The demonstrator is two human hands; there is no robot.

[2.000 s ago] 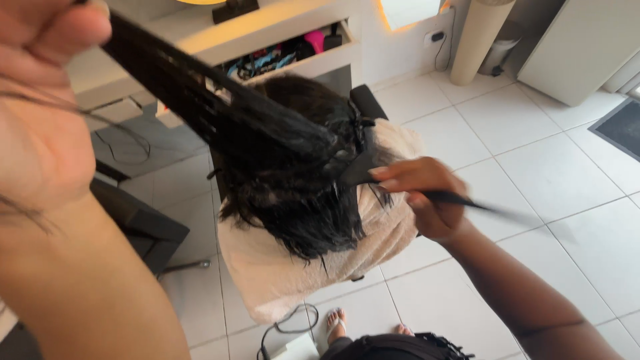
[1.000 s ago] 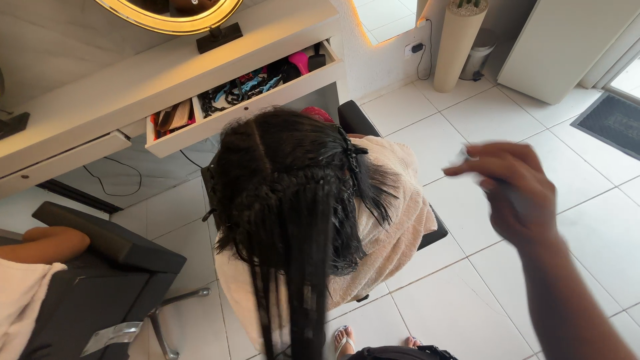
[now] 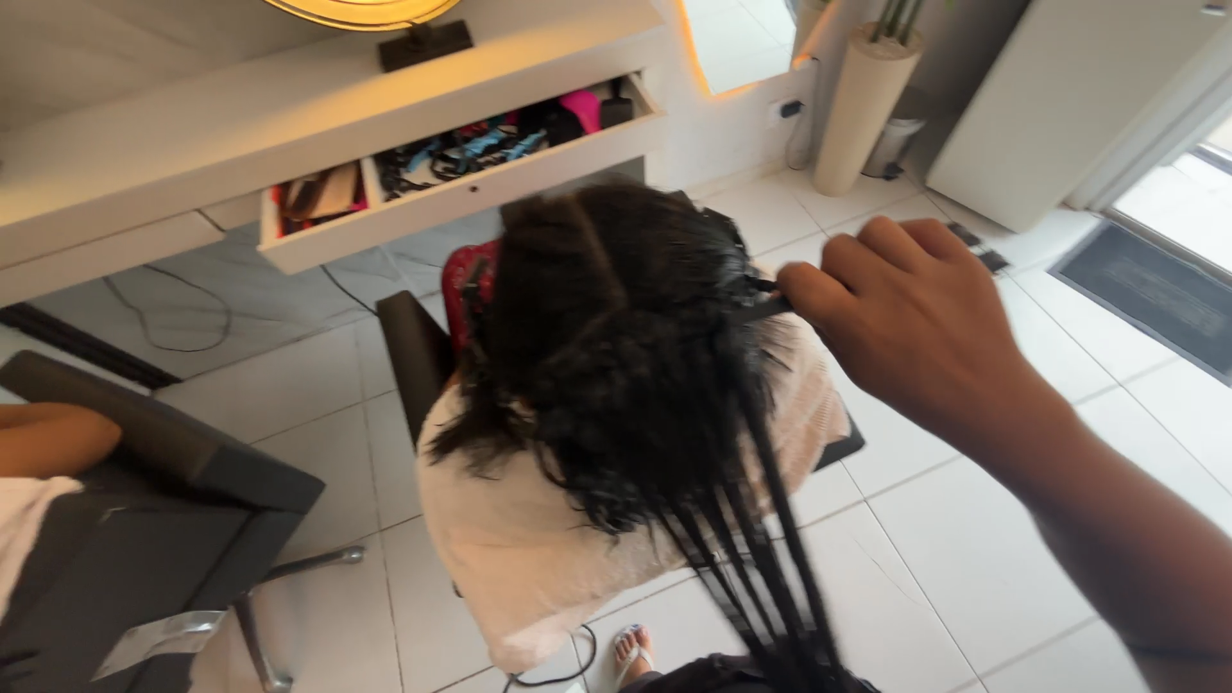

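Observation:
My right hand is closed around a black comb or clip, which touches the side of a seated person's dark wet hair. A parting line runs over the crown, and long straight strands hang down toward the bottom of the view. A light towel covers the person's shoulders. Something red shows beside the head at the left. My left hand is out of view.
An open drawer with clips and a pink item juts from the white counter. A dark chair with another person's arm stands at left. A tall planter and a floor mat are at right.
My left hand was holding a lifted section of hair; it has left the view and the hair hangs down. My right hand moved away from the head, then came back to its side.

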